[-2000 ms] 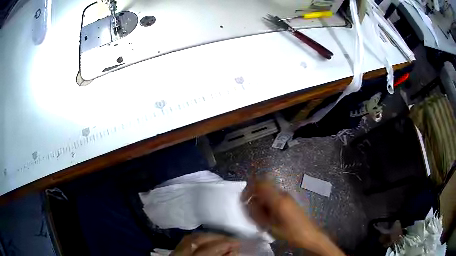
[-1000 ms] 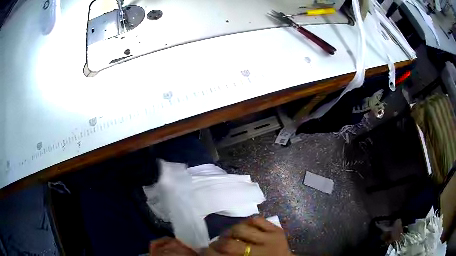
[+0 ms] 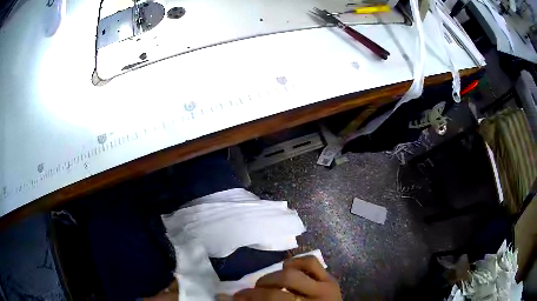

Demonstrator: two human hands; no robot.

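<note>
A fanned stack of white cut pieces (image 3: 241, 223) lies on my dark-clothed thigh. A single white piece (image 3: 195, 270) stands up from my hands and overlaps the stack's left end. My right hand (image 3: 294, 282), with a ring, is at the bottom edge, over a nearer stack of white pieces (image 3: 315, 256); its thumb touches the single piece. My left hand (image 3: 165, 293) is mostly cut off by the bottom edge, at the left side of the single piece, its fingers largely hidden behind it.
The white machine table with a brown wooden edge (image 3: 247, 130) crosses above my lap. Dark-red-handled snips (image 3: 365, 44) and a yellow-handled tool (image 3: 372, 9) lie on it. White tape (image 3: 419, 64) hangs over the edge. A ruffled white heap (image 3: 489, 279) is at lower right.
The single white piece has swung lower and to the left, uncovering more of the far stack. Two seconds ago my right hand was further up and blurred at that stack's right end.
</note>
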